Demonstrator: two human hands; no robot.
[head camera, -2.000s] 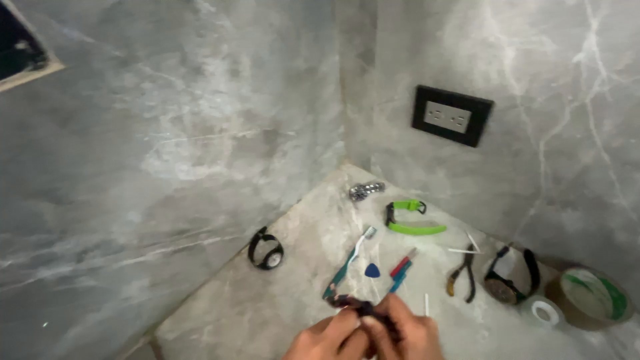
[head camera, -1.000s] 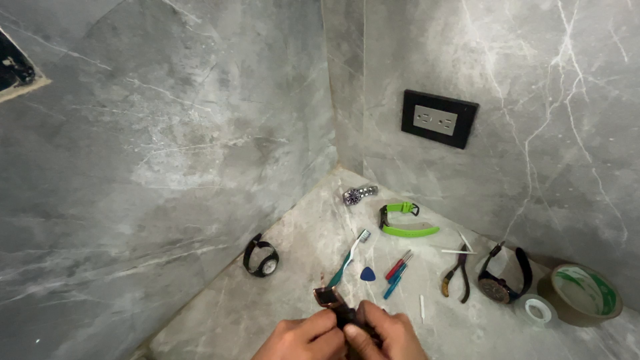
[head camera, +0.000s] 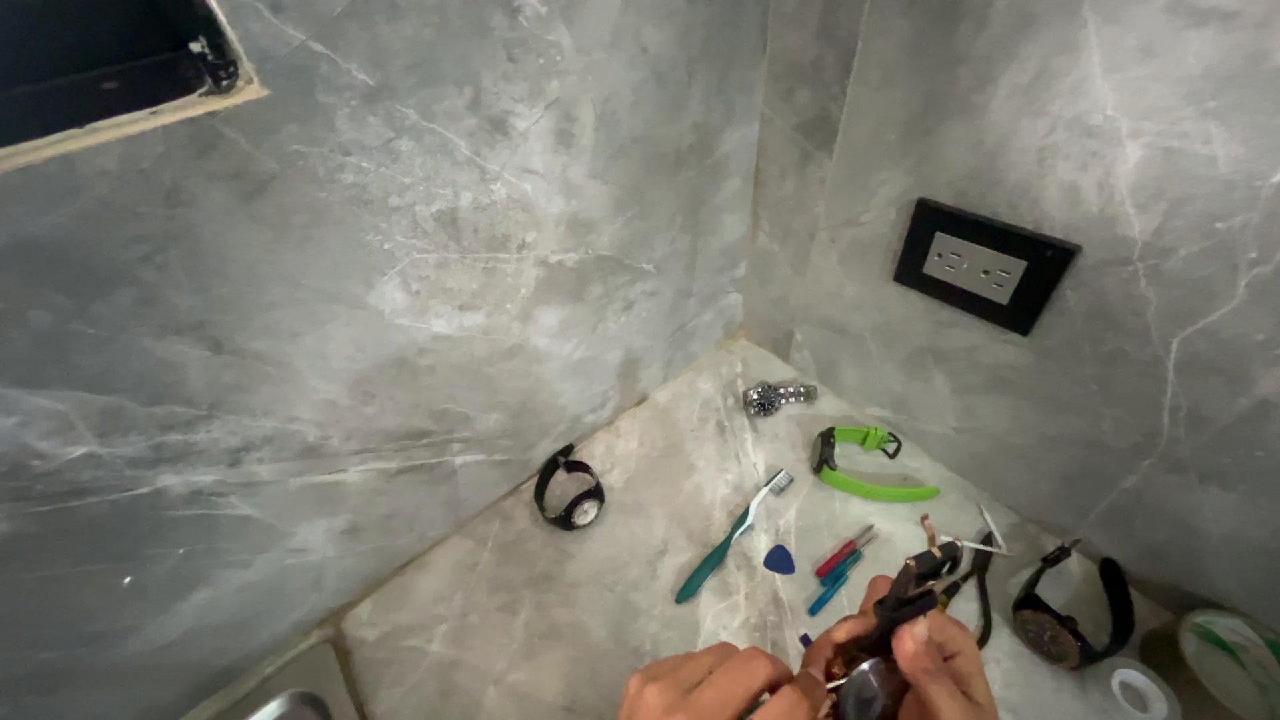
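A dark wristwatch (head camera: 872, 688) with a black and brownish strap is in my right hand (head camera: 945, 665), its strap raised in front of the pliers. My left hand (head camera: 715, 685) is at the left side of the watch case, fingers closed on a thin metal tool (head camera: 838, 684) whose tip meets the case; most of the tool is hidden. Behind the hands lie a red screwdriver (head camera: 842, 558), a blue screwdriver (head camera: 834, 585), a blue triangular pick (head camera: 779, 560) and a green and white toothbrush (head camera: 730, 540). The pliers (head camera: 984, 590) are partly covered by the strap and right hand.
On the marble counter (head camera: 480, 610) lie a black watch (head camera: 584, 508), a metal-band watch (head camera: 768, 399), a green-strap watch (head camera: 878, 490) and a large dark watch (head camera: 1048, 635). A tape roll (head camera: 1140, 692) and round container (head camera: 1225, 660) stand right. An outlet (head camera: 975, 267) is on the wall.
Both hands have moved right across the counter with the watch, whose strap now overlaps the pliers. The thin metal tool at the case shows now. The toothbrush handle has come fully into view.
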